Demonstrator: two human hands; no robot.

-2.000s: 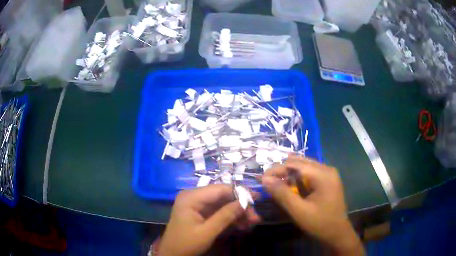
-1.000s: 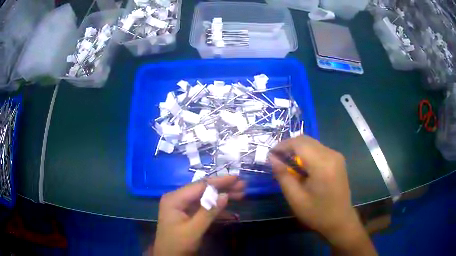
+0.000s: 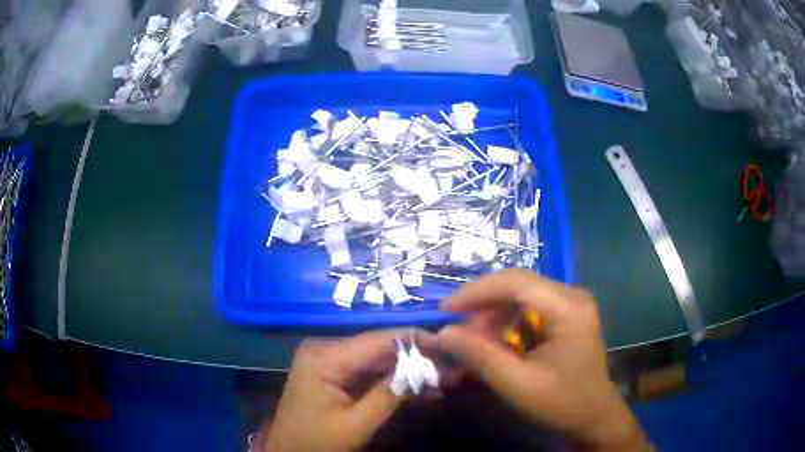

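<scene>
A heap of tagged metal pins [image 3: 388, 194] lies in the blue tray [image 3: 228, 265], rods and white tags jumbled. My left hand [image 3: 340, 388], below the tray's near edge, holds a few tagged pins with white tags [image 3: 413, 369] hanging down between the fingers. My right hand [image 3: 538, 353] is close beside it, fingertips near the held pins. It grips an orange-handled hand tool [image 3: 525, 330] in the palm; the tool's tip is hidden. Whether the right fingertips also hold a pin is blurred.
A clear box [image 3: 485, 44] with lined-up pins stands behind the tray. Clear tubs [image 3: 154, 66] of tagged pins are upper left. A digital scale [image 3: 598, 53], steel ruler [image 3: 658, 238] and red-orange scissors [image 3: 755, 192] lie right. Another tray of rods is cut off far left.
My left hand has moved right and now shows several white tags instead of one a second ago. My right hand has come down beside it. The view has shifted, so the tray sits higher.
</scene>
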